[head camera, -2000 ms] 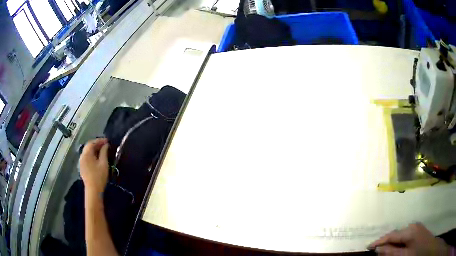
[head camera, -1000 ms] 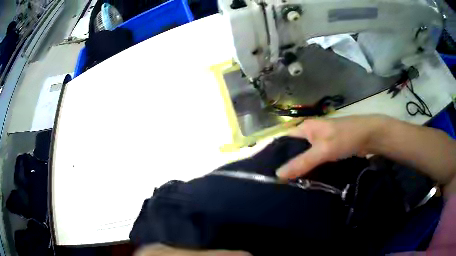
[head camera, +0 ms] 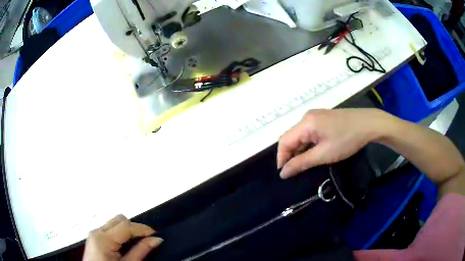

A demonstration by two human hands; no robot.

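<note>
A black bag panel lies along the front edge of the table, with a silver metal zipper running lengthwise. A silver pull ring sits at the zipper's right end, beside a small black zipped pocket. My left hand pinches the panel's upper edge at the lower left. My right hand pinches the same edge near the middle right, above the ring. The panel's lower part is cut off by the frame.
The white sewing machine stands at the upper left. Black-wrapped snips with red lie beside the needle. Second red and black snips with looped cord lie farther right. A printed ruler marks the white tabletop. A blue bin is at right.
The view has shifted right. The bunched black panel is now spread along the table's front edge. My left hand has come into view gripping its edge, and my right hand has moved off the zipper to the edge.
</note>
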